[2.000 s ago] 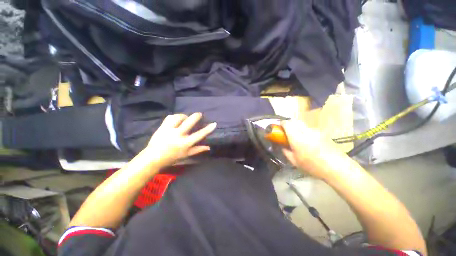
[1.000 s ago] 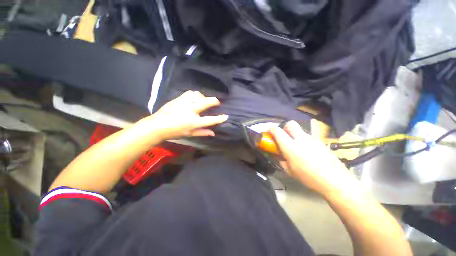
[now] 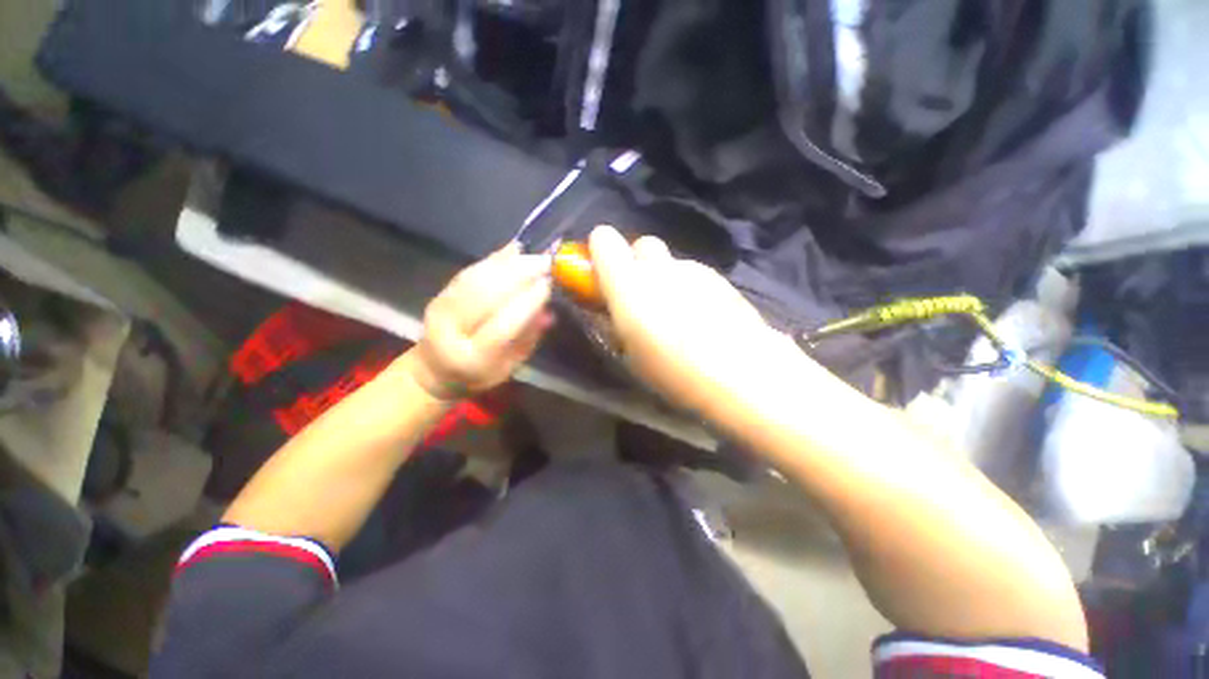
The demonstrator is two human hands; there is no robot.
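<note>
The dark garment (image 3: pixel 782 252) is pulled over the right part of the long dark padded board (image 3: pixel 332 146), with a white-silver stripe at its left end. My right hand (image 3: pixel 676 312) is shut on the orange handle of the iron (image 3: pixel 578 272); the iron's body is mostly hidden under the hand. My left hand (image 3: pixel 488 318) is beside the handle's left end, fingers curled at the garment's edge near the stripe. It looks as if it pinches the cloth, but the fingertips are blurred.
A heap of dark pieces with silver stripes (image 3: pixel 690 80) lies behind the board. The yellow hose (image 3: pixel 915 312) runs right from the iron, past a white container (image 3: pixel 1114 458). A red basket (image 3: pixel 312 365) is below the board. A pale edge (image 3: pixel 305 281) runs under the board.
The view has turned, so the board slants more steeply. My right hand has moved left along the garment with the iron, close to my left hand. My left hand's fingers have curled in.
</note>
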